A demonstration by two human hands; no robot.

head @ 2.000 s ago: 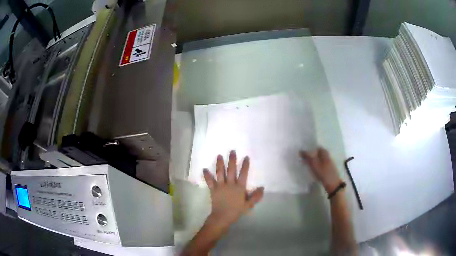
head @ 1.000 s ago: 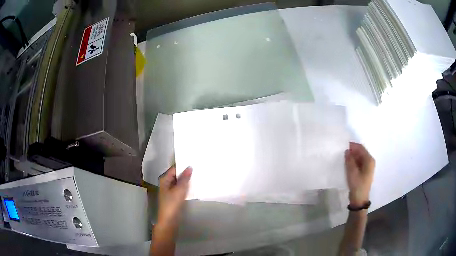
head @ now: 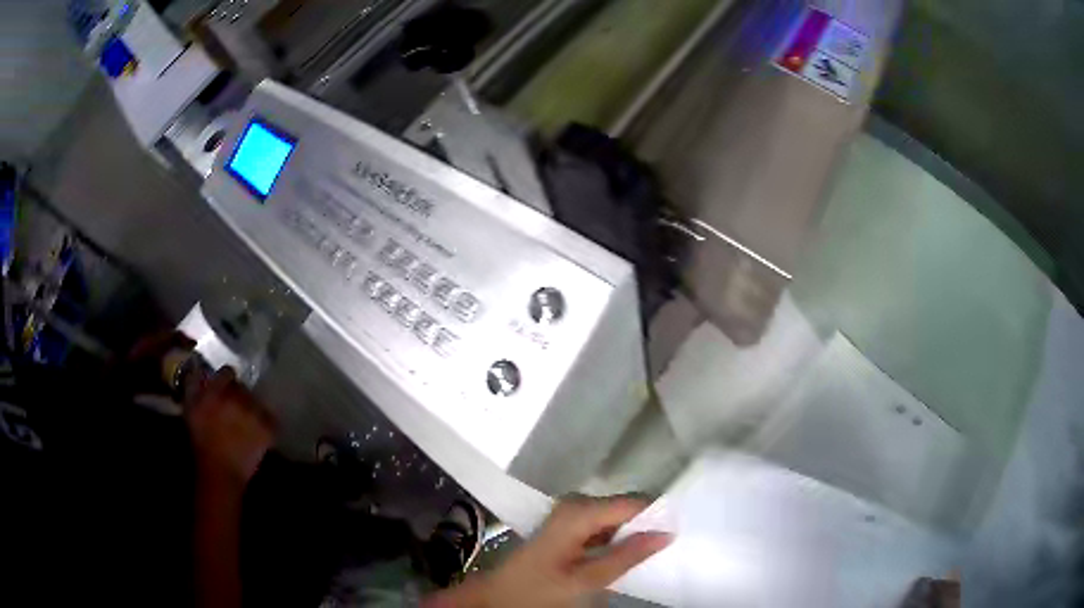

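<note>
White sheets [head: 761, 540] are held low at the bottom right, bright and slightly blurred. My left hand [head: 594, 544] is shut on their left edge, between thumb and fingers. My right hand [head: 936, 594] shows only as blurred fingertips over the sheets at the bottom edge; the rest is cut off. More white sheets [head: 874, 416], with two small dark holes, lie behind on the pale green mat [head: 951, 285].
The machine's control box [head: 404, 261], with blue screen and two knobs, fills the centre. The dark metal cover [head: 761, 178] is behind it. At the left a person in dark clothes [head: 107, 499] holds something white. White bits and shoes are on the floor below.
The view has swung left, bringing the control box to the centre and the other person into view. The sheets now lie lower right in view, still held, with my right hand mostly out of frame.
</note>
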